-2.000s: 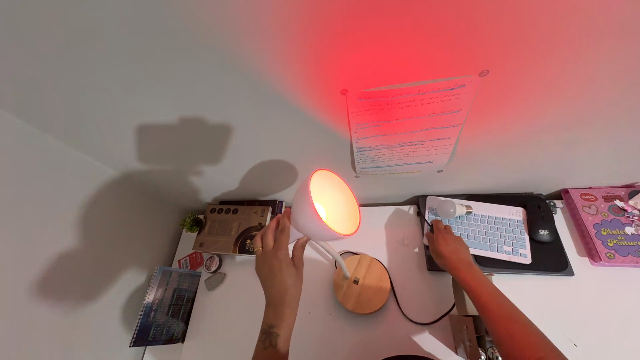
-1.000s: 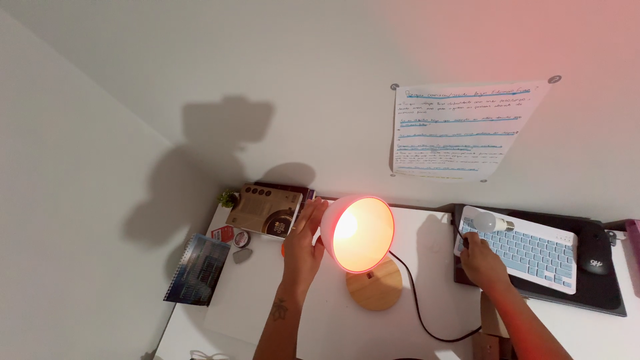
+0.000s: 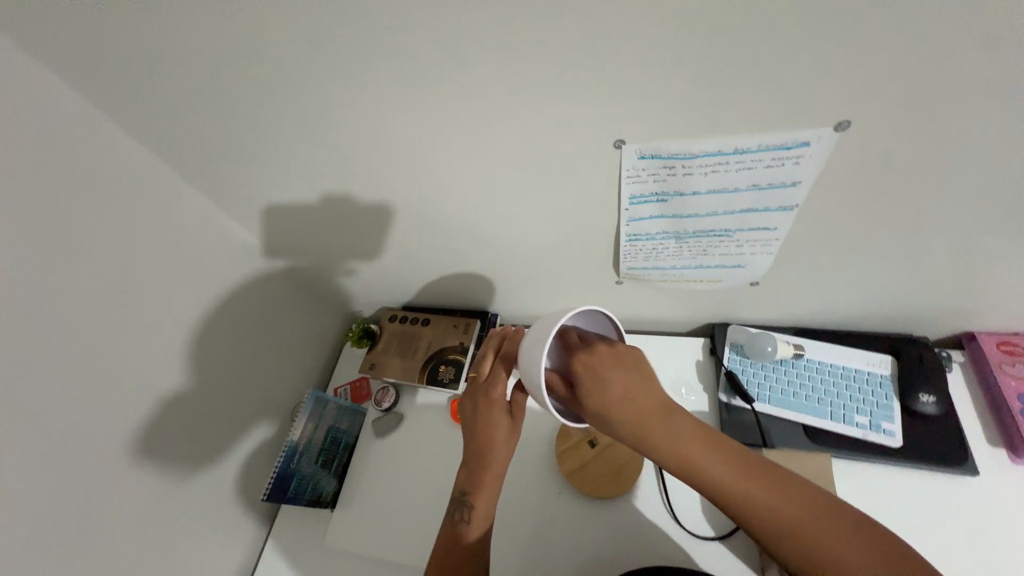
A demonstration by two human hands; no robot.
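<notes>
A desk lamp with a white bowl-shaped shade [image 3: 536, 360] and a round wooden base [image 3: 600, 462] stands on the white desk, its light off. My left hand [image 3: 492, 384] steadies the shade from its left side, fingers against the outside. My right hand [image 3: 604, 376] reaches into the shade's mouth, with its fingertips partly hidden; what they grip inside cannot be seen. A light bulb [image 3: 770, 347] lies on the white and blue keyboard [image 3: 824, 392]. Near it, a black cord with an inline switch [image 3: 740, 387] crosses the keyboard's left edge.
Behind my left hand lie books [image 3: 420, 348] and a small green plant [image 3: 362, 334]. A spiral notebook [image 3: 316, 450] sits at the desk's left edge. A black mouse [image 3: 922, 376] is right of the keyboard, and a pink book [image 3: 1000, 384] farther right. Handwritten paper [image 3: 708, 212] hangs on the wall.
The lamp, lit red and warm in the earlier frames, is now dark. My right hand has left the cord by the keyboard and moved left into the shade. My left hand stays at the shade.
</notes>
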